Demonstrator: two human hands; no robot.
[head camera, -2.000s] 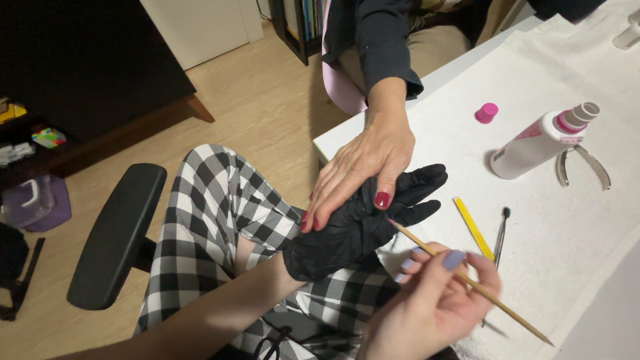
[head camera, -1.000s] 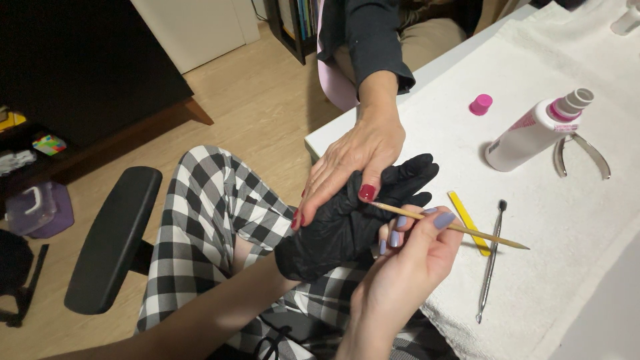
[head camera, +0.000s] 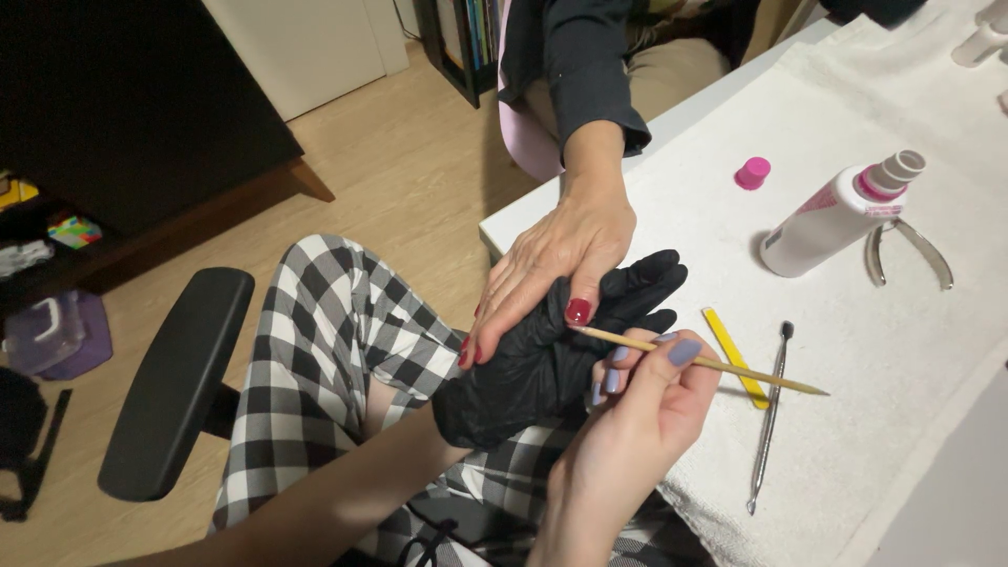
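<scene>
My left hand (head camera: 528, 370), in a black glove, lies palm up under another person's hand (head camera: 567, 244) and holds its thumb between gloved thumb and fingers. That hand has red-painted nails. In my bare right hand (head camera: 654, 402), with lilac nails, is a thin wooden cuticle stick (head camera: 732, 368), pinched between thumb and fingers. Its tip meets the edge of the red thumbnail (head camera: 578, 311). Right of my hands, a yellow nail file (head camera: 732, 350) and a metal cuticle pusher (head camera: 772, 417) rest on a white towel (head camera: 890, 441).
An uncapped white bottle (head camera: 827, 220) stands on the towel, with a pink cap (head camera: 753, 173) to its left and metal nippers (head camera: 917, 244) behind it at right. A black armrest (head camera: 177, 386) is at the left, near a purple box (head camera: 79, 335) on the floor.
Two seconds ago the stick pointed more steeply and my right hand was lower; now the stick lies flatter, with its tip at the thumbnail's edge. The cuticle pusher, partly covered before, shows whole.
</scene>
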